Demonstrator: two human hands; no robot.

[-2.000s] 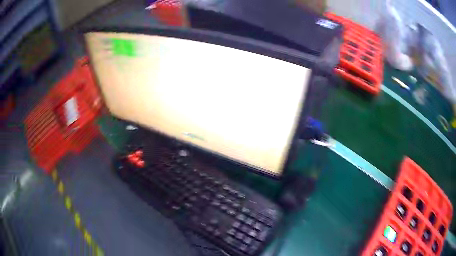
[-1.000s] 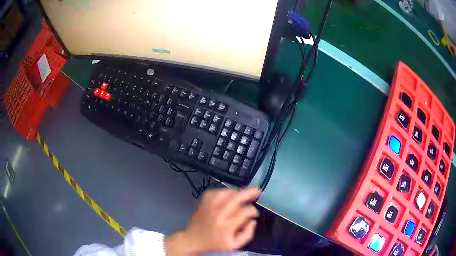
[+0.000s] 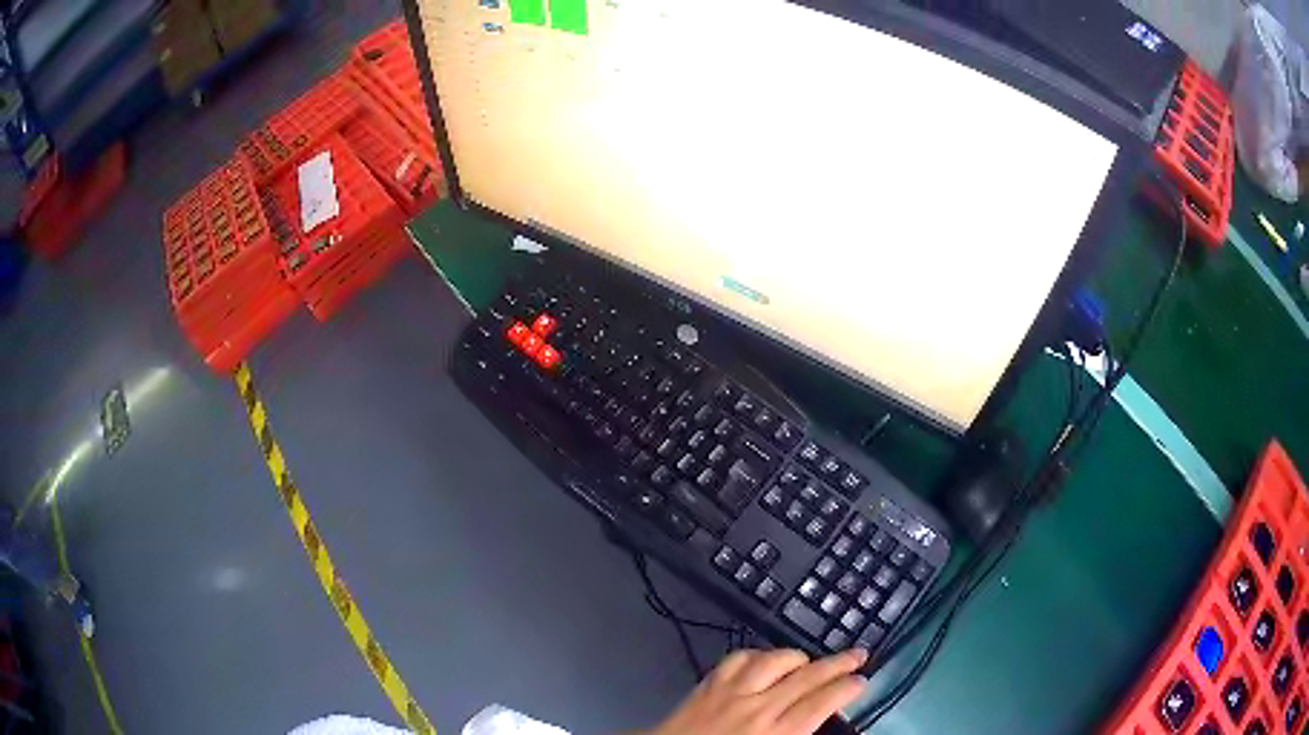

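Note:
A black keyboard (image 3: pixel 689 460) with red arrow keys lies slanted on the green bench, below a lit monitor (image 3: pixel 775 187) with green blocks at its top left. My left hand (image 3: pixel 768 692) is at the bottom edge, partly cut off, with fingertips at the keyboard's lower right corner, by the number pad. I see no object held in it; its thumb and palm are hidden. My right hand is out of the picture. A red-orange tray (image 3: pixel 1246 582) of watch units is cut off at the lower right; one unit's screen glows blue (image 3: pixel 1210 651).
Black cables (image 3: pixel 991 553) run along the keyboard's right side, past a dark mouse-like shape (image 3: pixel 982 485). Red trays (image 3: pixel 230 273) are stacked on the floor at left, one bearing a white label (image 3: pixel 317 191). Another red tray (image 3: pixel 1200 137) stands behind the monitor's right side. Yellow-black tape (image 3: pixel 319 553) crosses the floor.
The view has swung left and up, so keyboard and tray appear further right and lower. My left hand has moved from over the bench edge to the keyboard's corner.

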